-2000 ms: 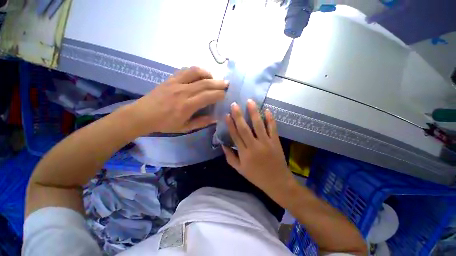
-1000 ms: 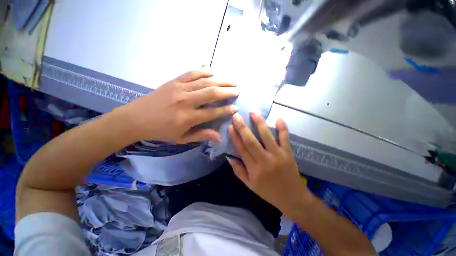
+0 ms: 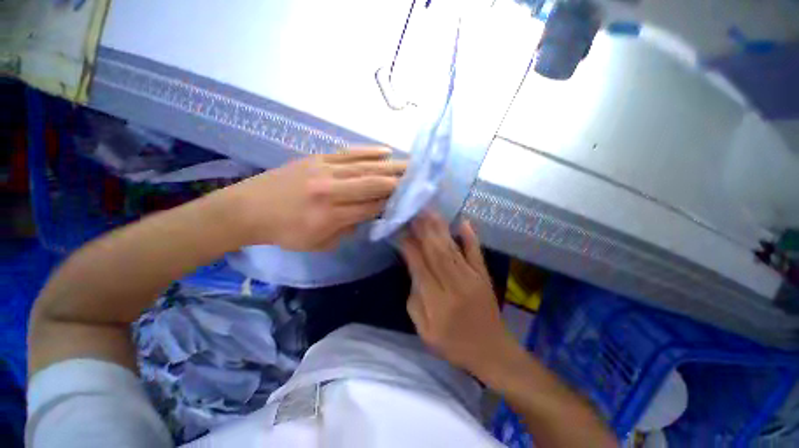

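Observation:
A light grey-blue cloth piece (image 3: 427, 179) lies over the table's front edge, its near part lifted and folded, its far part running toward the bright needle area. My left hand (image 3: 337, 197) is at its left side, fingertips touching the fold. My right hand (image 3: 447, 280) is at its near end, fingers on and partly behind the cloth. Both seem to hold it. A stack of curved grey-blue pieces (image 3: 307, 267) hangs below my left hand. A dark grey cylindrical machine part (image 3: 567, 39) is at the top; the needle is lost in glare.
The white machine table (image 3: 236, 66) has a ruled grey edge (image 3: 578, 232). A blue basket (image 3: 648, 350) with a white disc (image 3: 668, 402) is at lower right. Crumpled grey pieces (image 3: 215, 350) lie lower left. A green-handled tool (image 3: 782, 249) is at the right edge, a yellowed board (image 3: 48, 44) upper left.
The view has shifted, and the machine head shows less than a second ago. The cloth, flat under my fingers before, now has its near part raised in a fold between my hands.

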